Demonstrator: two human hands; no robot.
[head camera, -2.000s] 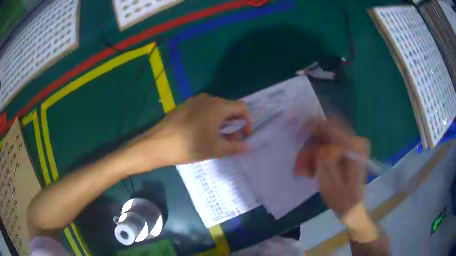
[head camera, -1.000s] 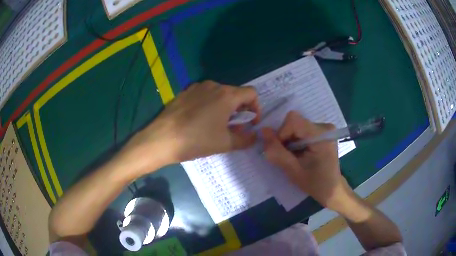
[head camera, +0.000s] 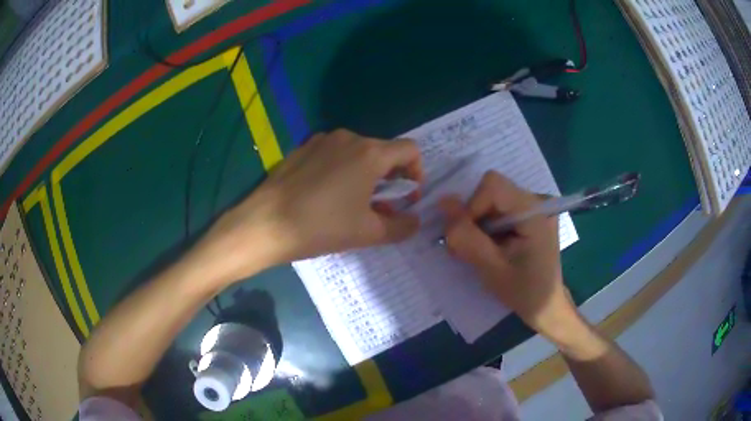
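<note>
A ruled record form (head camera: 362, 316) with printed Chinese text lies on the green mat, partly under my hands. A plain white slip (head camera: 476, 319) lies over its lower right part. My right hand (head camera: 515, 255) holds a clear-barrelled gel pen (head camera: 589, 197), its tip end low at the paper and its dark end pointing right. My left hand (head camera: 346, 197) rests over the form, with its fingers curled round a small whitish thing (head camera: 395, 191) that is too blurred to name. A thin grey streak beside it on the form is unclear.
A metal cylinder with a white holed end (head camera: 233, 362) stands lower left by a green label (head camera: 268, 407). Alligator clips (head camera: 535, 85) lie beyond the form. White trays of parts stand upper left (head camera: 53, 74) and right (head camera: 692, 99), a tan board (head camera: 31, 321) far left.
My right hand has come left from the form's right side onto the paper, with the pen turned to point right. My left hand keeps its hold. The view has shifted slightly.
</note>
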